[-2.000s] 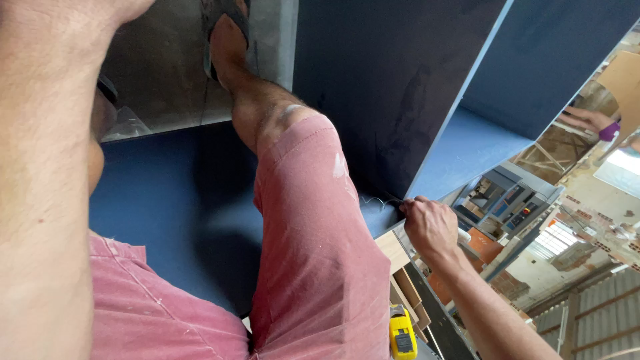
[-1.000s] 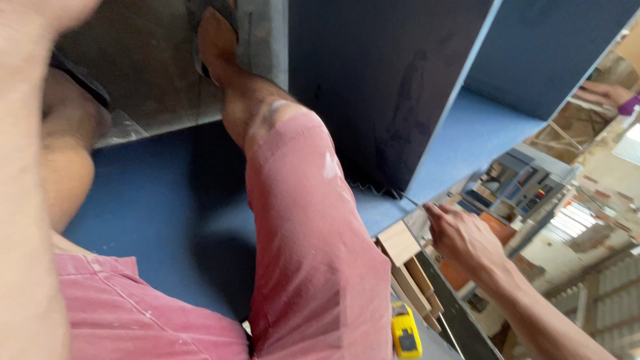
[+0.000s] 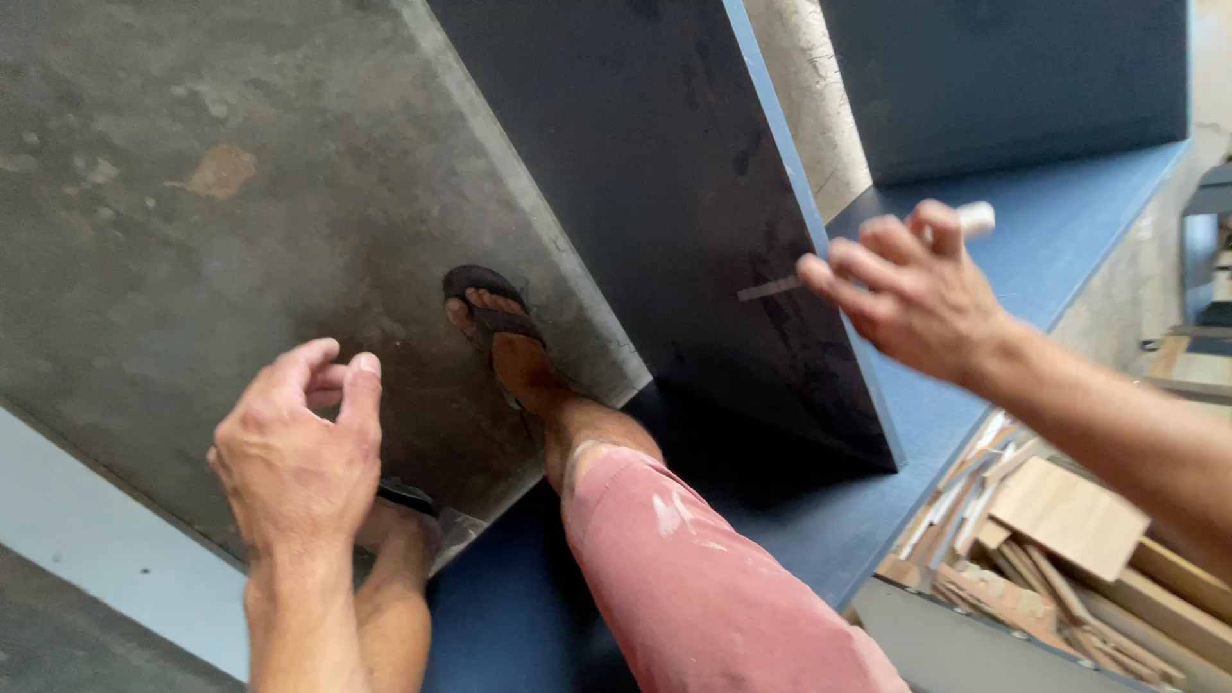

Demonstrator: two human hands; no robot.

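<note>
My right hand [image 3: 905, 284] holds a slim tool [image 3: 770, 289] with a pale handle end; its thin, blurred shaft points left across the dark face of an upright blue panel [image 3: 674, 192]. The tool's exact kind cannot be told. Beneath that hand runs the panel's light blue edge. My left hand [image 3: 303, 433], its fingers curled and apart with nothing visible in them, is raised over the concrete floor [image 3: 192, 241] at the left. The upright panel meets a blue board [image 3: 818, 539], across which my leg in pink shorts [image 3: 712, 577] lies.
Wood offcuts [image 3: 1068, 520] fill a container at the lower right. A second upright blue panel [image 3: 1020, 87] stands at the upper right. A pale board [image 3: 106, 539] crosses the lower left. My sandalled foot [image 3: 496, 308] is on the concrete floor.
My right hand has moved from the panel's lower corner to higher along its edge, with the tool. My left hand now shows whole, with its fingers apart. The view has shifted considerably.
</note>
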